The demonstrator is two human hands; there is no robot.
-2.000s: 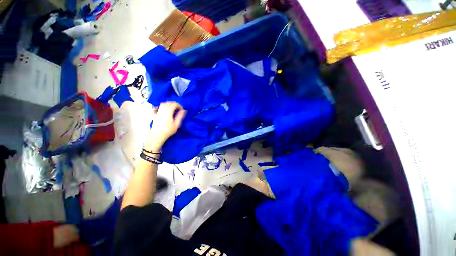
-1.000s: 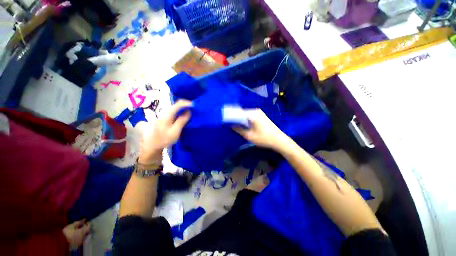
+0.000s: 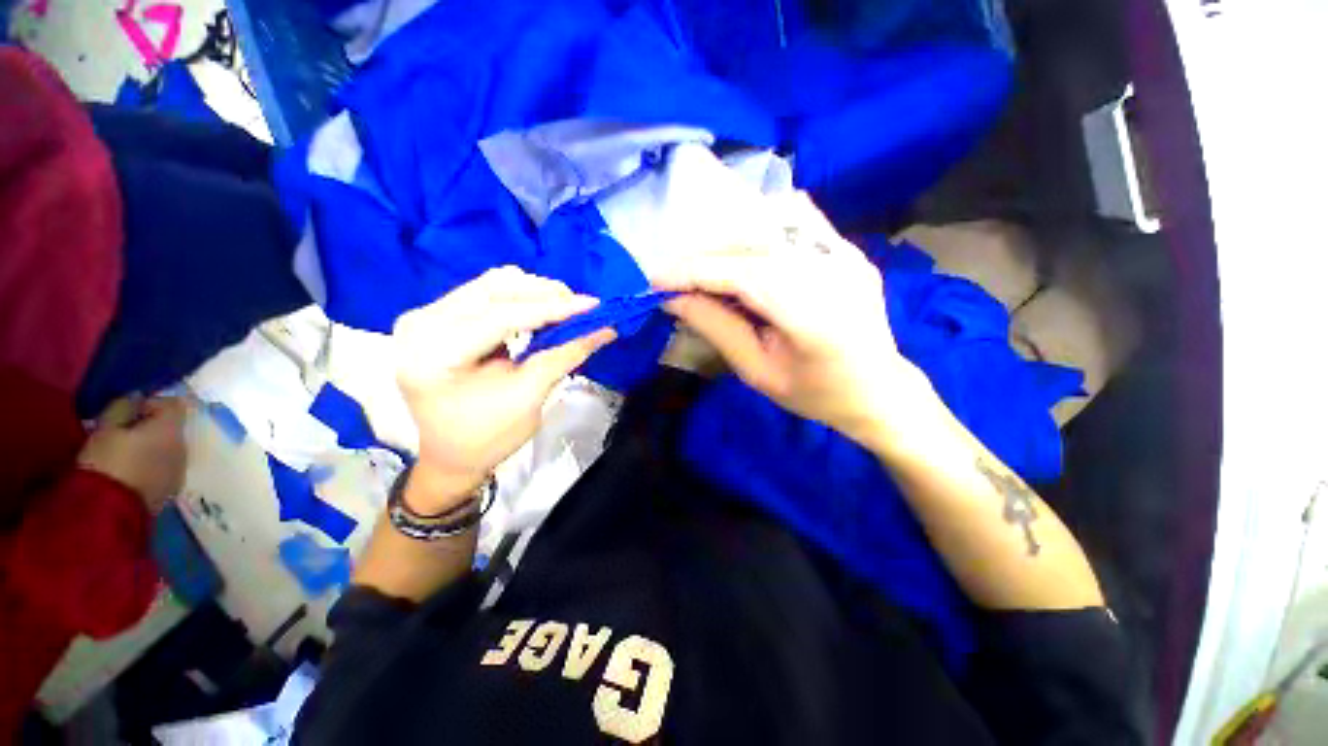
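A bright blue garment piece (image 3: 437, 161) with pale grey-blue patches lies bunched over the crate and up to my hands. My left hand (image 3: 488, 364) pinches a folded blue edge of it between thumb and fingers. My right hand (image 3: 801, 313) pinches the same edge close by, the two sets of fingertips a little apart. A tiny pale bit shows at my left fingertips; I cannot tell what it is. More blue cloth (image 3: 845, 510) lies over my lap, partly under my right forearm.
The blue crate (image 3: 284, 73) stands ahead, its rim mostly covered. A white table edge (image 3: 1253, 364) runs down the right, with scissors (image 3: 1245, 721) at its lower corner. A person in red (image 3: 58, 233) sits close at the left. Blue scraps (image 3: 306, 496) lie on the floor.
My hands have come back from over the crate toward my chest, bringing the blue cloth's edge with them. The view has tilted down; the crate now sits at the top.
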